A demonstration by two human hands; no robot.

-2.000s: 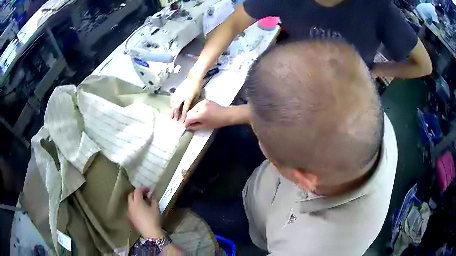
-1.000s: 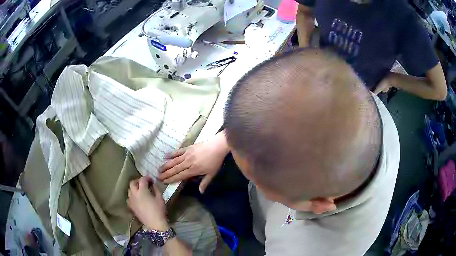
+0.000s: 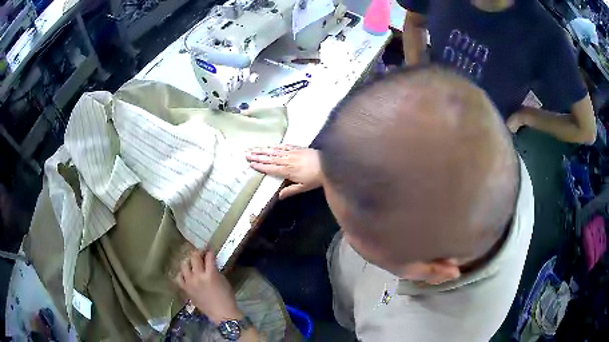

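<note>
Neither of my hands is clearly identifiable in view. A partly made khaki garment (image 3: 140, 247) with cream striped lining (image 3: 167, 157) lies over the table. Its white tag (image 3: 82, 304) hangs at the lower left. A hand with a wristwatch (image 3: 208, 287) rests with curled fingers at the khaki cloth by the table edge. Its arm is cut off by the bottom edge and seems to belong to the light-shirted person. That person's other hand (image 3: 287, 165) lies flat, fingers spread, at the lining's right edge.
A white sewing machine (image 3: 220, 67) stands behind the garment, with a dark slender tool (image 3: 288, 88) beside it and a pink cone (image 3: 377, 17) farther back. The light-shirted person's head (image 3: 421, 174) fills the centre right. A dark-shirted person (image 3: 501, 60) stands behind. A blue bin (image 3: 300, 322) is below.
The dark-shirted person's arm has withdrawn from the garment. The light-shirted person's flat hand moved down along the lining, then back up and right. The watch hand has shifted slightly.
</note>
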